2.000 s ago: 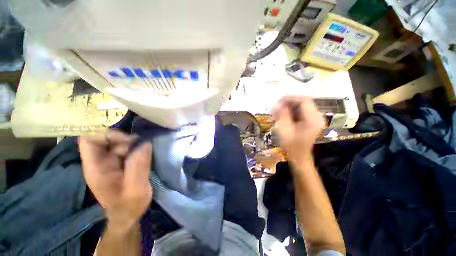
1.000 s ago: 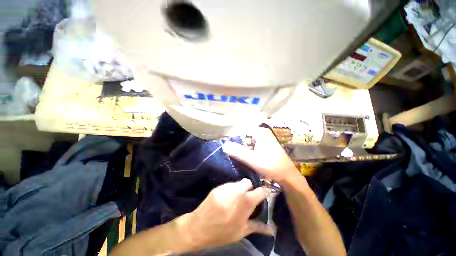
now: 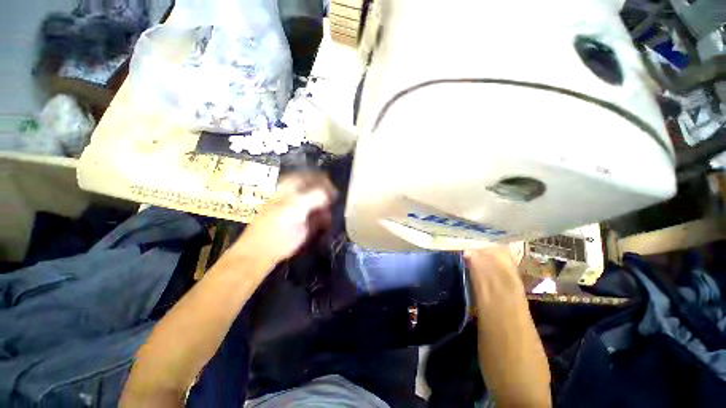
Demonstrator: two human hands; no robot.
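Observation:
A dark navy denim garment (image 3: 350,319) lies under the cream machine head (image 3: 509,135) and over my lap, with a brightly lit blue patch just below the head. My left hand (image 3: 306,211) is blurred at the left of the head, over the dark cloth; whether its fingers grip the cloth is unclear. My right forearm reaches up under the head, and only the edge of my right hand (image 3: 487,256) shows; its fingers are hidden behind the head. The needle area is hidden.
A translucent plastic bag (image 3: 215,80) of small pieces stands on the cream table (image 3: 159,171), with white pieces (image 3: 267,141) beside it. Grey-blue denim (image 3: 72,295) is piled at left, dark denim (image 3: 637,358) at right. A metal-edged box (image 3: 561,259) sits right of the head.
The view has shifted, so the head appears further right. My left hand has moved from the lower middle up to the left of the head. My right hand has gone behind the head.

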